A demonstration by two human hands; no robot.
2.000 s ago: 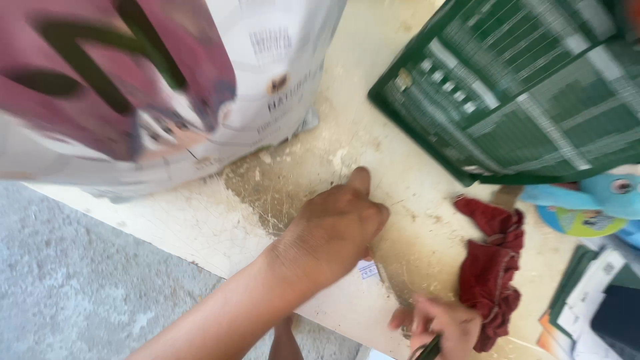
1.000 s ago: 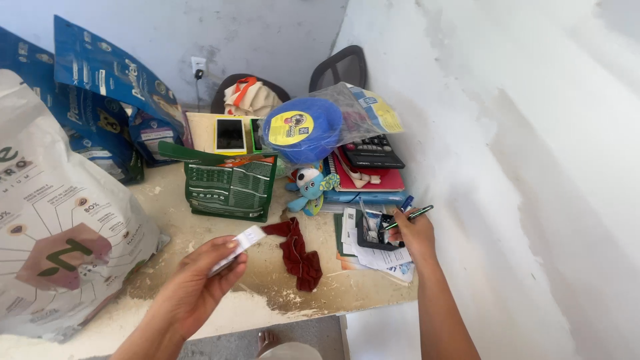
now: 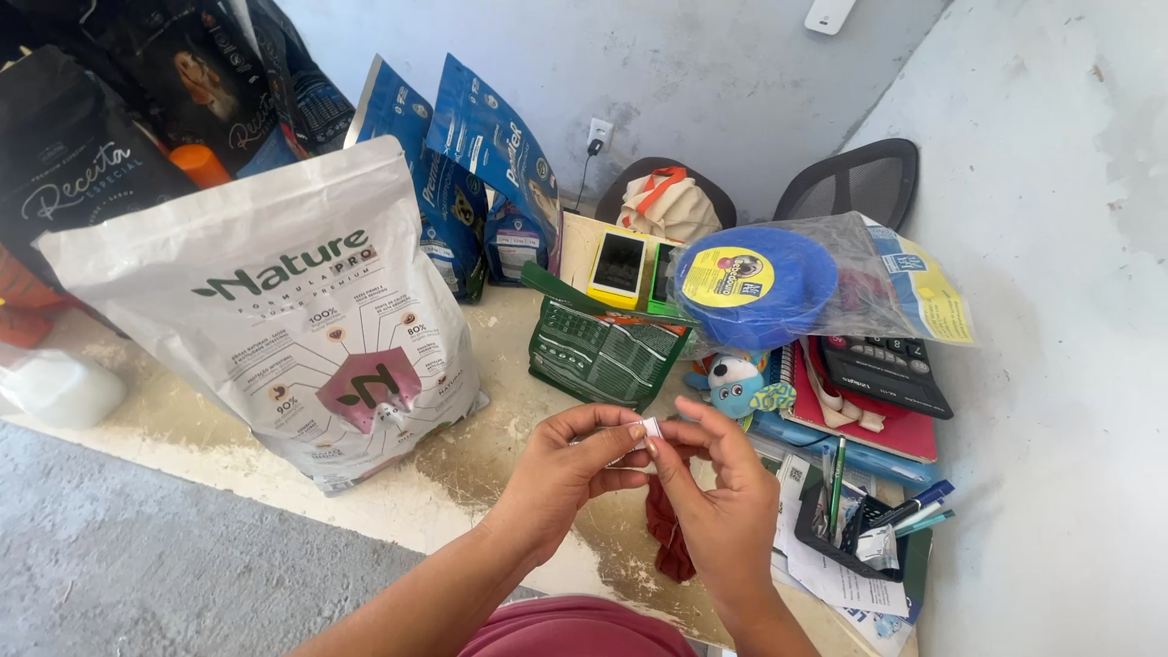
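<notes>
Both my hands meet over the worn tabletop and grip a small white paper label (image 3: 650, 429) between their fingertips. My left hand (image 3: 584, 456) pinches it from the left, its fingers hiding much of it. My right hand (image 3: 716, 474) has thumb and fingers at its right end. Beneath my right hand lies a dark red cloth (image 3: 671, 538), partly covered. Just beyond my fingers stands a green printed pouch (image 3: 602, 351). A blue plush toy (image 3: 735, 388) lies to its right. The large white pet food bag (image 3: 356, 365) stands left of my hands.
A black pen holder (image 3: 853, 538) with pens sits over papers at the right. Behind it are a calculator (image 3: 885, 365), a red notebook (image 3: 912, 436) and a bagged blue bowl (image 3: 785, 283). Blue food bags (image 3: 502, 164) stand at the back. A wall (image 3: 1049, 365) bounds the right side.
My right hand has moved left from the pen holder, where it held a pen, and now meets my left hand at the label. The pen is no longer in it.
</notes>
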